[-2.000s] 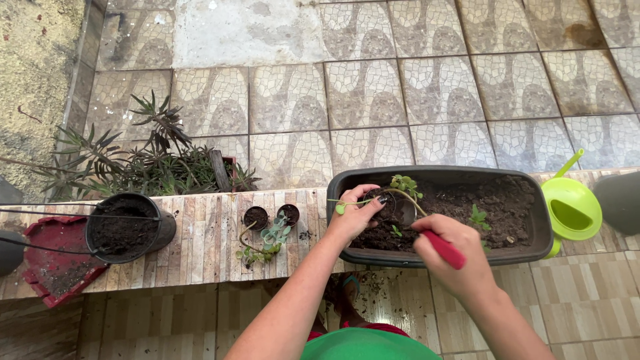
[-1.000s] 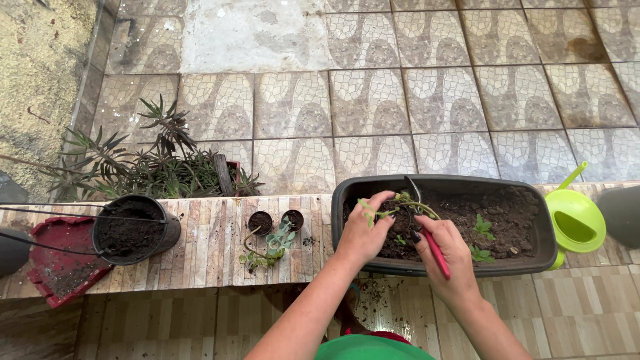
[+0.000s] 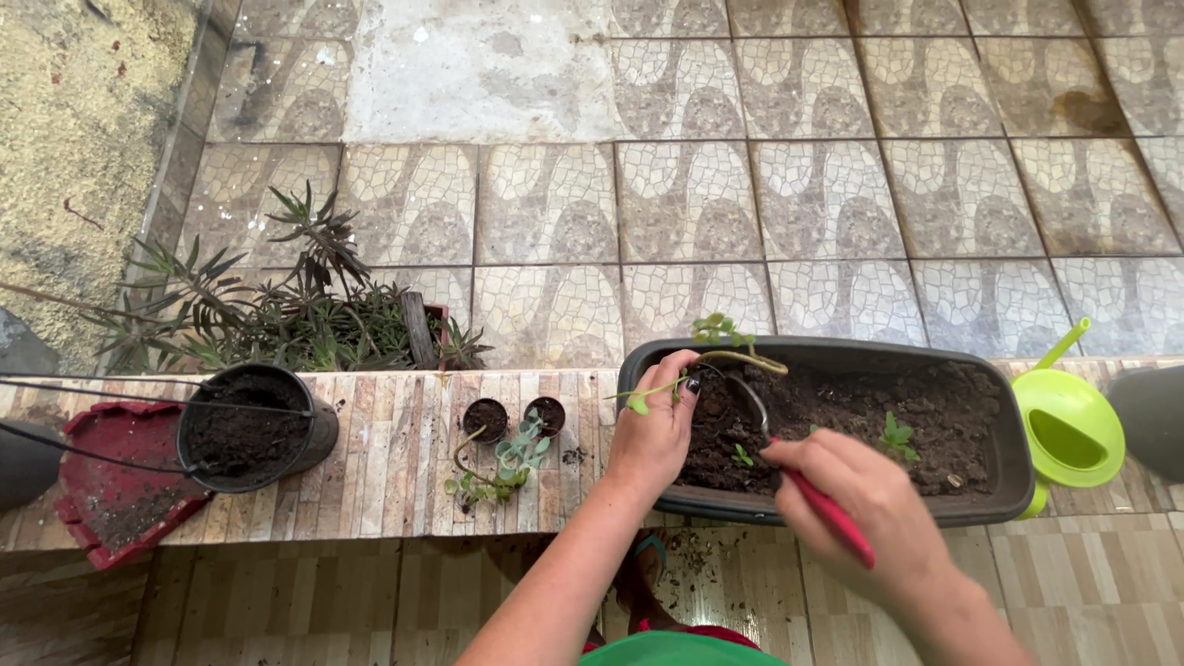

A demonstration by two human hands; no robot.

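Note:
My left hand (image 3: 655,421) pinches a trailing plant stem (image 3: 740,357) at the left end of a dark plastic planter box (image 3: 1016,462); leaves hang past the planter's far rim. My right hand (image 3: 851,499) grips the red handle (image 3: 832,518) of a small garden tool, whose curved metal head (image 3: 751,402) rests at the soil (image 3: 717,425) beside my left fingers. Small green seedlings (image 3: 897,437) stand in the soil further right. Left of the planter, two small black pots (image 3: 486,420) of soil sit on the tiled ledge, with a leafy cutting (image 3: 499,481) lying by them.
On the ledge's left are a black bucket of soil (image 3: 250,430) with cords across it and a red soil-strewn tray (image 3: 125,462). A lime-green watering can (image 3: 1073,430) stands against the planter's right end. Spiky plants (image 3: 314,324) grow beyond the ledge.
The tool's head has moved from the planter's far rim down to the soil by my left hand. The stem now arches over the far rim, held in my left fingers.

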